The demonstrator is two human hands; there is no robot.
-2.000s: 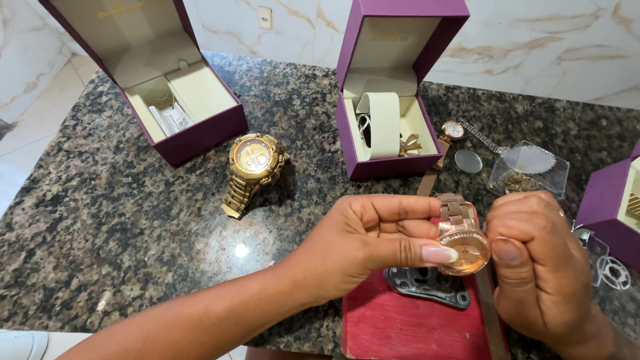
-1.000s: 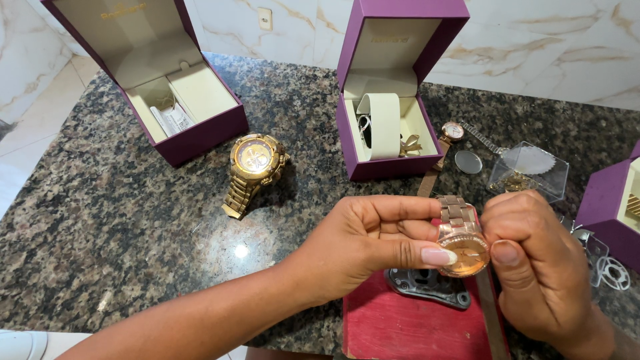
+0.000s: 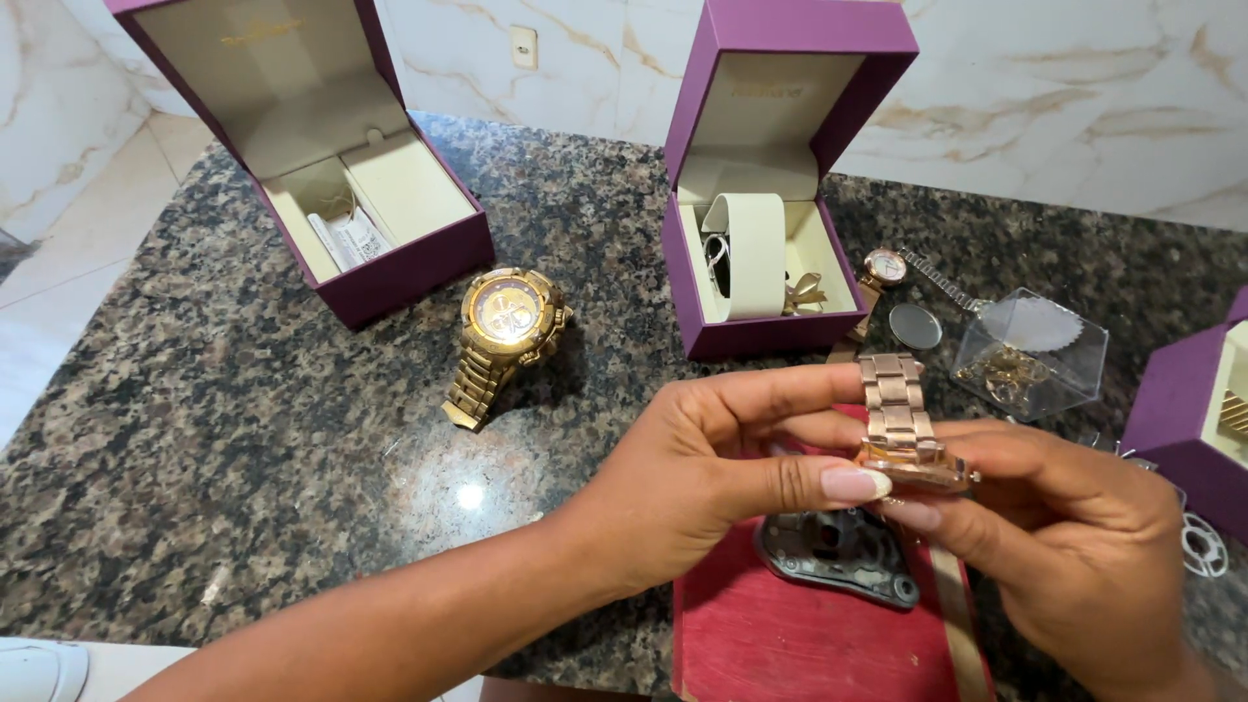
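Between both hands is a rose-gold metal wristwatch (image 3: 895,402), its bracelet upward and its case tilted so the dial is barely visible. My left hand (image 3: 751,458) grips it from the left, thumb at the case and fingers behind the bracelet. My right hand (image 3: 1063,526) pinches the case from the right and below, close to the crown. Below them a dark metal plate-like part (image 3: 838,561) lies on a red board (image 3: 799,643). A large gold wristwatch (image 3: 505,317) rests on the granite counter to the left.
Two open purple watch boxes (image 3: 409,278) (image 3: 770,336) stand at the back; a third purple box (image 3: 1180,409) is at the right edge. Near them lie a small rose-gold watch (image 3: 882,266), a round metal disc (image 3: 915,327) and a clear plastic container (image 3: 1072,366) with small golden pieces.
The watch in my hands has tipped, so its dial no longer faces the view. My right hand has opened from a curled fist and its fingers now hold the case.
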